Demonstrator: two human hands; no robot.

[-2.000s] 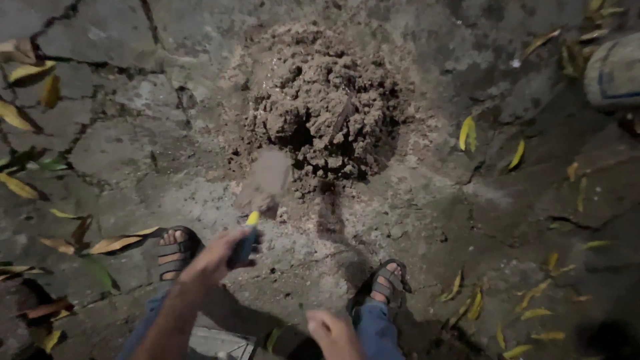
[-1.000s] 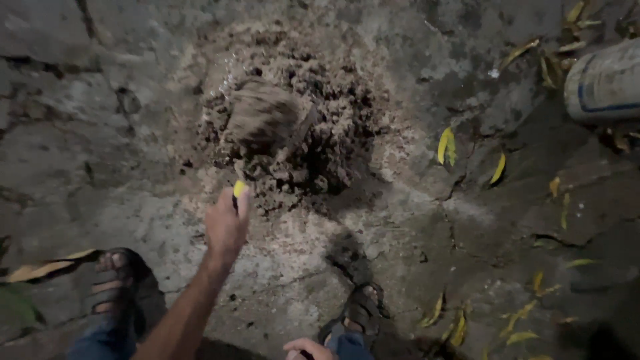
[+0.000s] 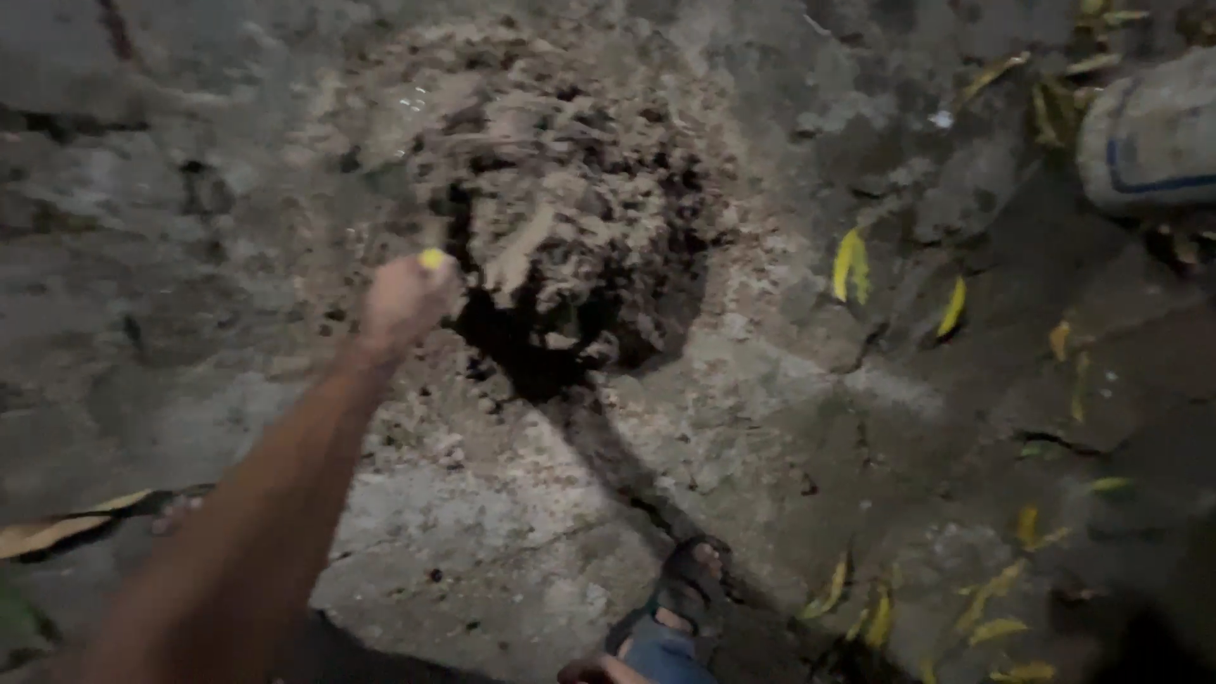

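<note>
My left hand (image 3: 408,299) is closed around the handle of a trowel at the left side of a mound of wet mortar or mud (image 3: 579,209). Only the handle's yellow part (image 3: 432,258) shows clearly; the blade is blurred or hidden against the mound. A dark hollow lies along the mound's near side, right of my left hand. At the bottom edge, beside my trouser leg, a small part of my right hand (image 3: 603,670) is visible, and whether it holds anything is unclear.
A pale cylindrical container (image 3: 1154,133) with a blue line lies at the upper right. Yellow leaves (image 3: 850,266) are scattered over cracked concrete (image 3: 494,551). My sandalled foot (image 3: 689,579) stands below the mound, and a long dry leaf (image 3: 71,527) lies at left.
My left hand has moved up with the trowel, from below the mound to its left side. The mound's top and near side have changed shape. The right hand has dropped mostly out of view.
</note>
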